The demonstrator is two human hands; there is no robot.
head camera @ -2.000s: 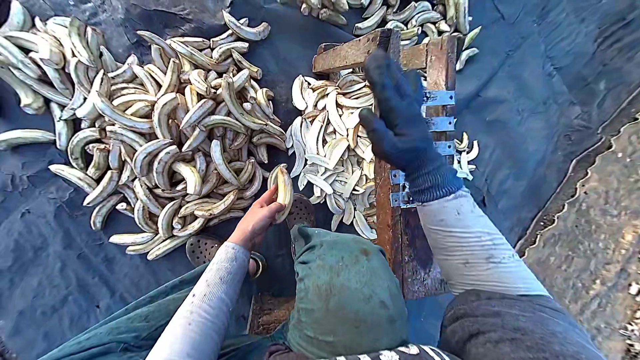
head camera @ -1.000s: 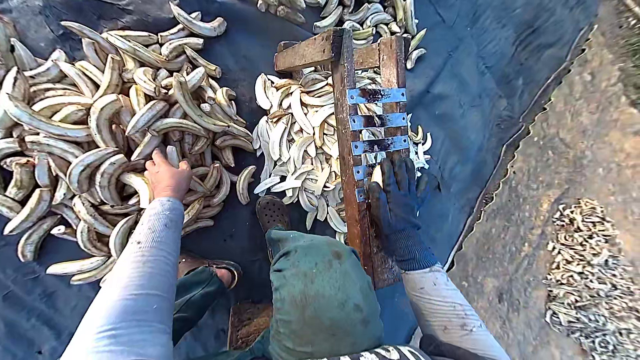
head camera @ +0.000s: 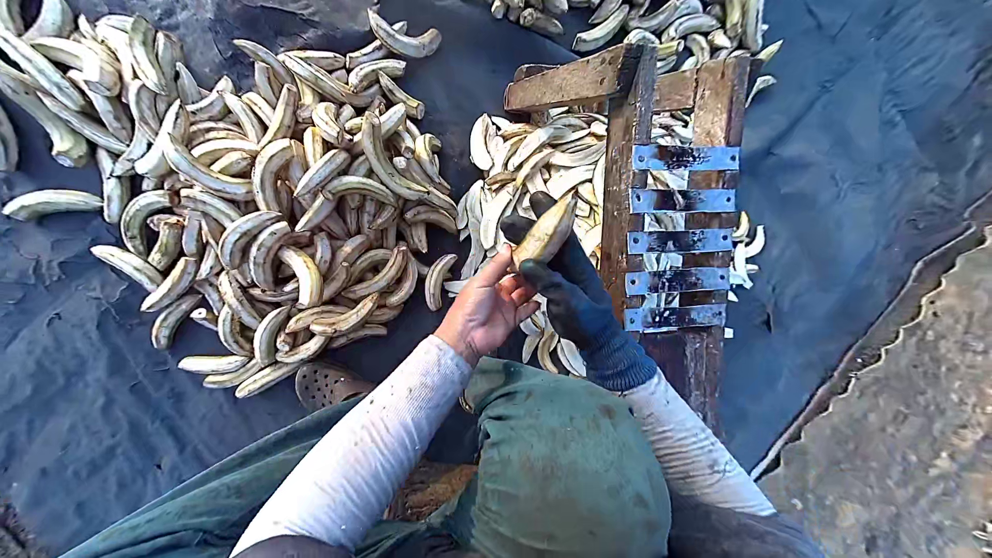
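Observation:
Both my hands meet at one peeled banana or plantain [head camera: 547, 229], held slanting above my knees. My bare left hand [head camera: 496, 306] has its fingertips at the lower end of the fruit. The gloved right hand [head camera: 570, 279] closes around it from the right, thumb and fingers on either side. Close to the right of the glove stands a wooden slicing frame [head camera: 624, 178] with several metal blades [head camera: 682, 242] across its slot. Whole peeled fruits lie in a large heap [head camera: 271, 186] on the left. Cut slices [head camera: 504, 163] are piled under and beside the frame.
A dark tarpaulin [head camera: 845, 155] spreads under everything, its edge [head camera: 868, 360] running along bare ground at the right. More pieces [head camera: 690, 23] lie beyond the frame. My green-clothed knee [head camera: 570, 442] is just below my hands, and a perforated shoe [head camera: 329, 385] rests by the heap.
My left hand has come away from the heap, toward the right, and now meets the glove at a fruit. The right hand has left the blades and moved left of the frame.

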